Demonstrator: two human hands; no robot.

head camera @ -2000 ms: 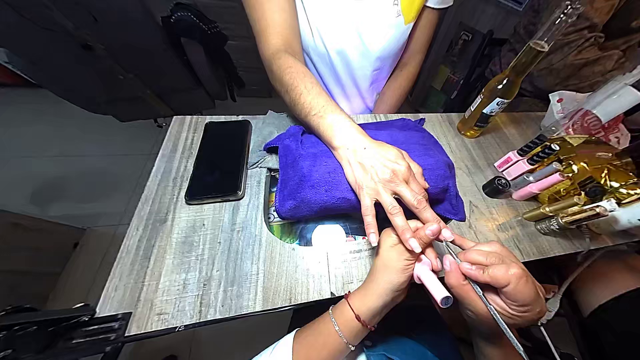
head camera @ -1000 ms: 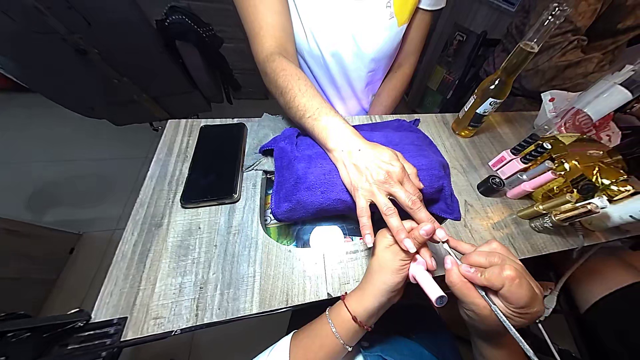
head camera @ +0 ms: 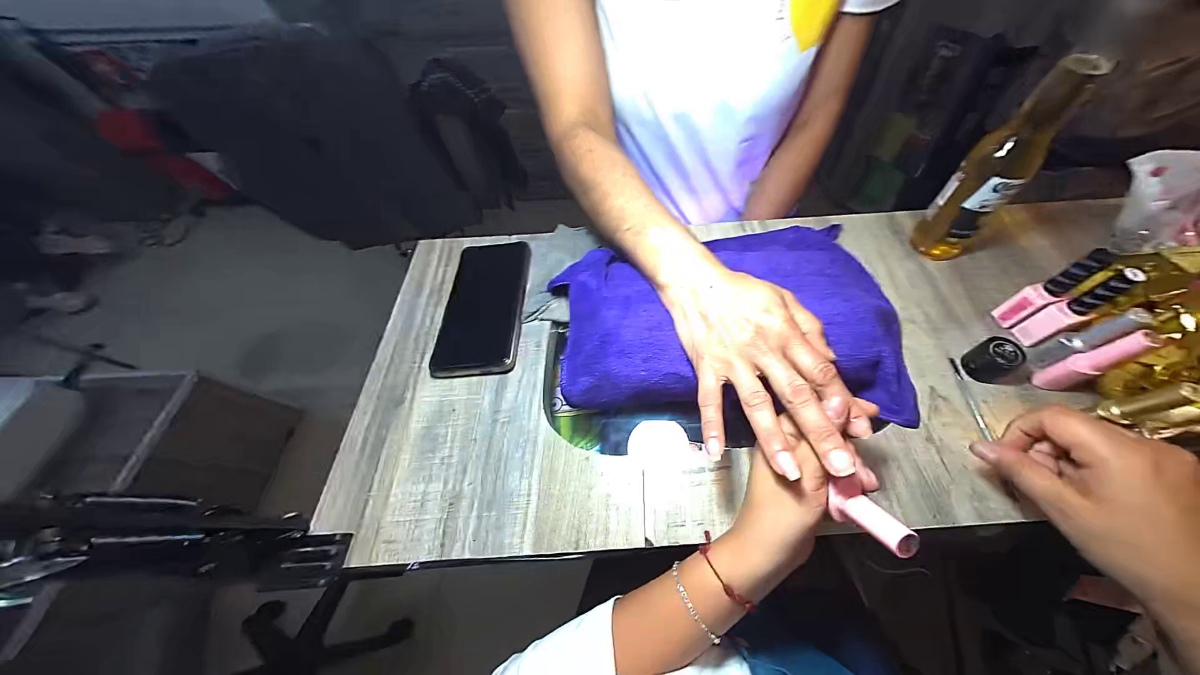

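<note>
My left hand (head camera: 797, 478) supports the other person's hand (head camera: 750, 328) from below and also holds a pink polish bottle (head camera: 877, 525), whose capped end points down to the right. That person's hand rests palm down over a purple towel-covered cushion (head camera: 628, 337), fingers spread. At the table's right, my right hand (head camera: 1078, 478) has its thumb and index finger at the lower end of a thin metal tool (head camera: 971, 398). The tool lies near a black round-capped bottle (head camera: 994, 360); whether the fingers grip it is hard to tell.
A black phone (head camera: 480, 309) lies at the left of the wood-grain table (head camera: 441, 469). A glass bottle with amber liquid (head camera: 994, 169) stands at the back right, near pink polish bottles (head camera: 1097, 360) and gold foil packaging (head camera: 1148, 375). A bright lamp (head camera: 659, 439) glows before the cushion.
My right hand has moved right, away from the other person's fingertips, where it held the thin tool. My left hand still holds the pink bottle. The view has shifted.
</note>
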